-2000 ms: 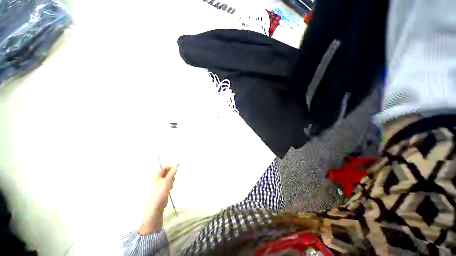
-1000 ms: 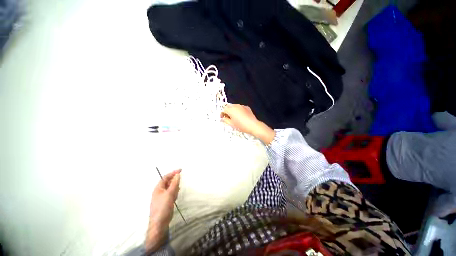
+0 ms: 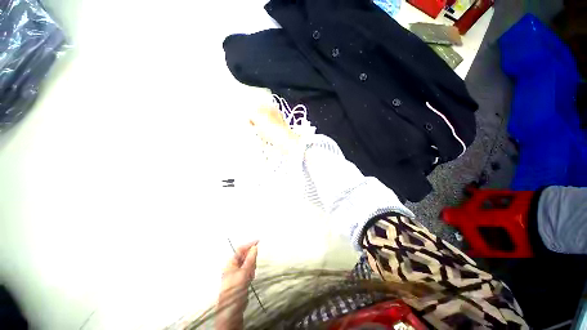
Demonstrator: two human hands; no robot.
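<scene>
My left hand (image 3: pixel 238 269) is low in the head view, closed on a thin dark rod like a threading needle (image 3: pixel 257 296), whose ends stick out on both sides. My right hand (image 3: pixel 271 122) is washed out by glare at the white cord bundle (image 3: pixel 297 116). Its fingers are too bright to tell if they grip cord. A black buttoned garment (image 3: pixel 367 97) lies beyond and to the right of the bundle, with a length of white drawcord (image 3: pixel 452 124) on its right part.
Two dark pen-like tips (image 3: pixel 228 183) lie on the pale table (image 3: pixel 129 193). Clear plastic-bagged garments (image 3: pixel 29 61) are at the upper left. A red stool (image 3: pixel 495 222), a blue sack (image 3: pixel 544 103) and another person's grey-clad limb (image 3: pixel 563 219) are at the right.
A black garment now lies with its buttons showing near the bundle. My right hand has come from the right to the cord bundle and reaches farther across it. My left hand still holds the rod.
</scene>
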